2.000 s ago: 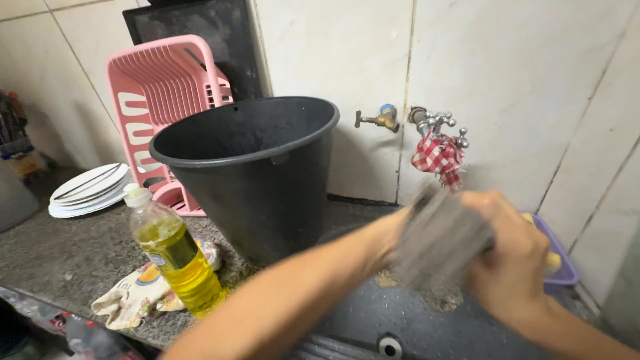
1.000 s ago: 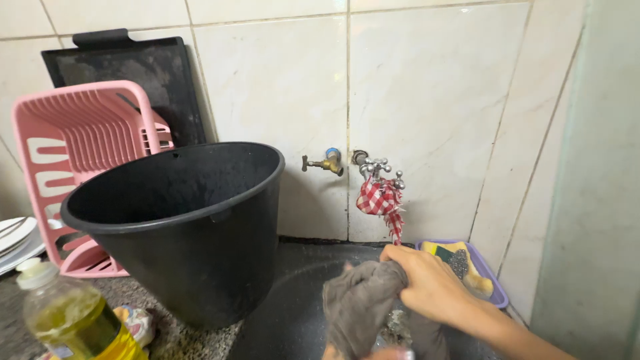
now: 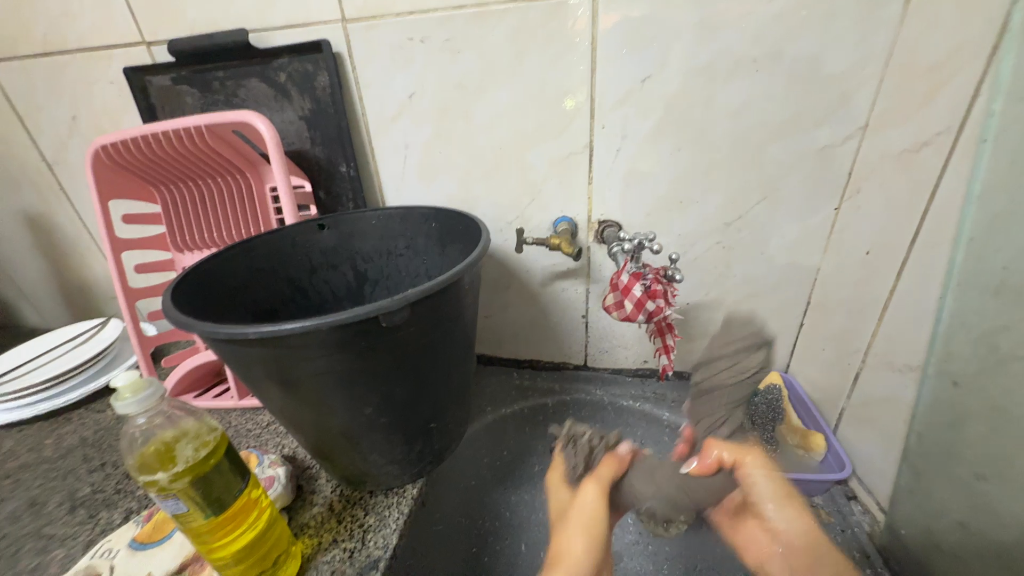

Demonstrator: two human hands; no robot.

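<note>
A wet grey cloth (image 3: 668, 484) is bunched between both of my hands, low over the dark sink basin (image 3: 488, 488). My left hand (image 3: 588, 496) grips its left end, with a frayed clump poking out above the fingers. Closed around the right part is my right hand (image 3: 752, 488); a blurred length of the cloth rises above it. Beyond the hands, a chrome tap (image 3: 638, 246) on the tiled wall has a red and white checked cloth (image 3: 640, 300) tied around its spout. A brass tap (image 3: 556, 242) is left of it.
A large black bucket (image 3: 384, 384) stands left of my hands, partly over the basin edge. Farther left are a bottle of yellow liquid (image 3: 216, 488), a pink dish rack (image 3: 192, 184), stacked white plates (image 3: 60, 360) and a black griddle (image 3: 312, 104). A purple tray (image 3: 832, 472) holds sponges at right.
My hands have moved apart along the grey cloth, and part of it now stands up above the right hand. The view has swung since two seconds ago.
</note>
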